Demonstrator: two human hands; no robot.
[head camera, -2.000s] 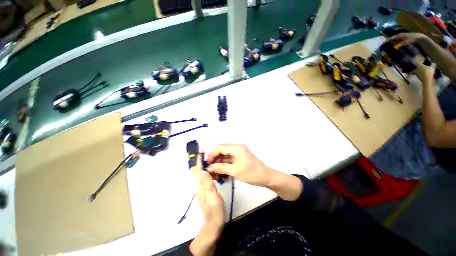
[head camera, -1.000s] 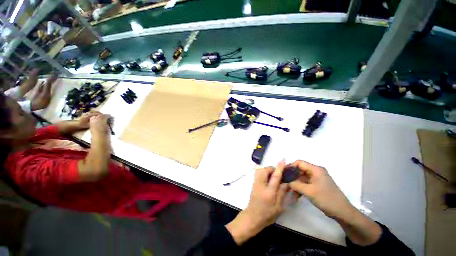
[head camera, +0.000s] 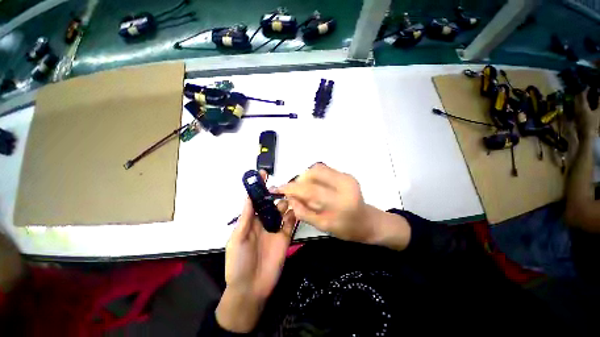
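Note:
My left hand (head camera: 253, 253), palm up, holds a black oblong housing (head camera: 263, 201) tilted, with a light opening near its top end. My right hand (head camera: 325, 201) is at the housing's right side, fingertips pinched on a thin dark piece, perhaps a lead; blur hides exactly what. A closed black unit (head camera: 266, 151) with a small yellow mark lies on the white bench just behind the held housing. Waiting units (head camera: 227, 113) with green boards and black cables lie left of it. Spare black covers (head camera: 323, 99) stand behind my right hand.
A tan cardboard sheet (head camera: 99, 145) lies left; another (head camera: 477, 158) at right bears a pile of yellow-and-black units (head camera: 526, 108). Beyond the white bench (head camera: 421, 184) runs a green conveyor (head camera: 197, 16) with units and metal uprights. People's arms show at right and lower left.
The view has swung back right. The held piece, earlier mostly covered by my fingers, now lies lengthwise in my left hand. My right hand has shifted to its side.

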